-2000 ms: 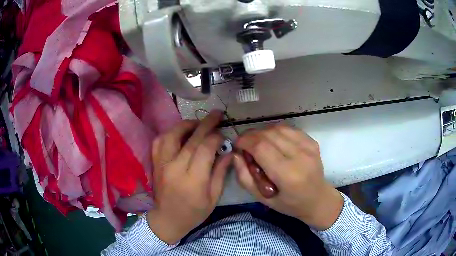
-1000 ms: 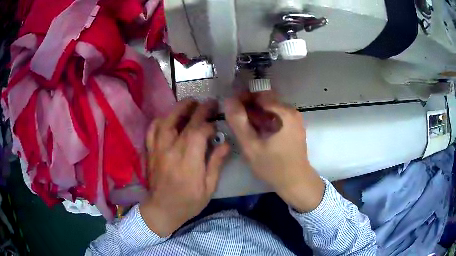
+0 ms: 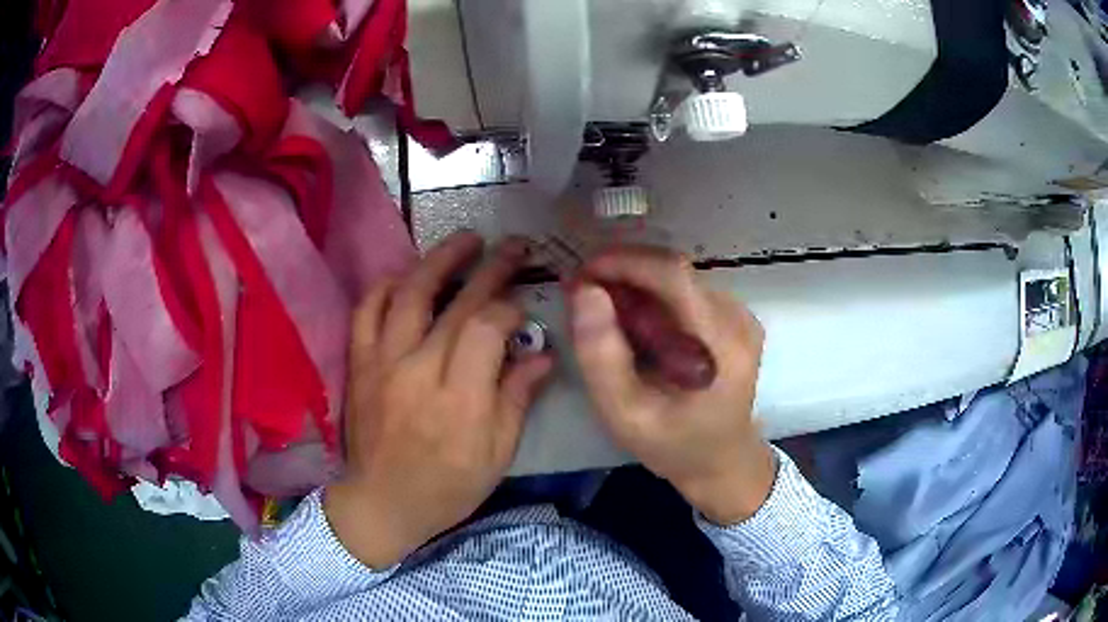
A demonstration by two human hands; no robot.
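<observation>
My right hand (image 3: 674,371) is closed on a dark red-brown rounded handle (image 3: 662,340), a small hand tool over the machine bed. Its metal shaft is blurred near the dark seam of the bed. My left hand (image 3: 431,389) lies on the bed left of it, fingers spread towards the seam. A small silvery disc with a dark centre (image 3: 529,338) sits between my left thumb and index finger; the fingers partly hide its edge.
A heap of red and pink strips (image 3: 182,280) lies left of the bed. The white machine head (image 3: 802,85) with white knobs stands above my hands. Light blue pieces (image 3: 984,486) lie lower right. The pale bed (image 3: 887,316) runs to the right.
The tool was low by the disc, then moved up to the seam; its handle now sits slightly lower and further right. My left hand stays around the disc. The white head's front part has shifted right in view.
</observation>
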